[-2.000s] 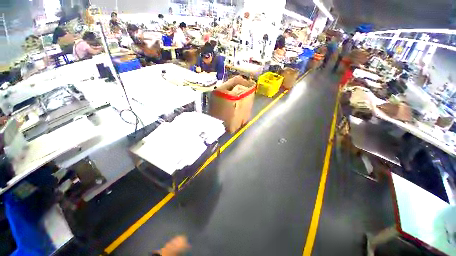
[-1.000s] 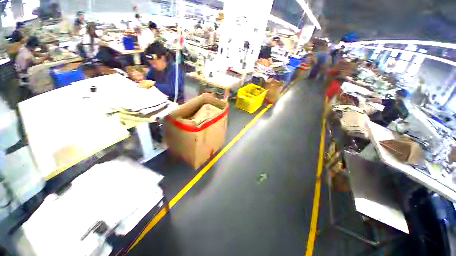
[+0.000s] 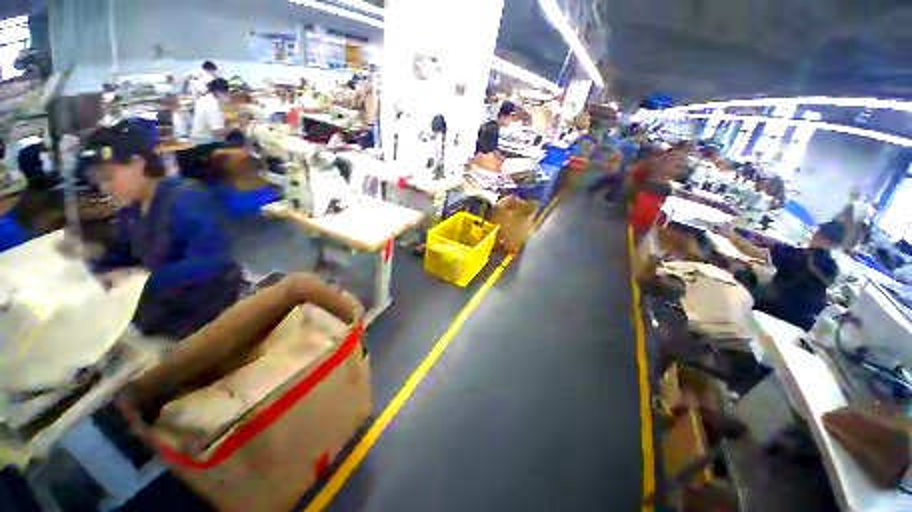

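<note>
Neither of my hands is in view. Nearest in front of me, at the lower left, a large cardboard carton [image 3: 290,440] with red tape around its rim stands open beside the yellow line. Pale beige pieces [image 3: 260,375] lie inside it. Behind it, at the left, a person in dark blue [image 3: 180,240] bends over a table with pale stacked panels [image 3: 65,310]. Their hands are blurred.
A dark grey aisle [image 3: 500,400] runs ahead between yellow lines. A yellow crate [image 3: 461,248] and a smaller carton [image 3: 515,222] stand along its left side. A sewing table [image 3: 355,220] is behind the carton. At the right are beige panels [image 3: 710,300], a brown piece [image 3: 872,440] and a seated person [image 3: 805,275].
The view has moved forward along the aisle. The carton, the person in blue and the yellow crate appear closer. The white-topped stand at the left and a hand seen two seconds ago have left the picture.
</note>
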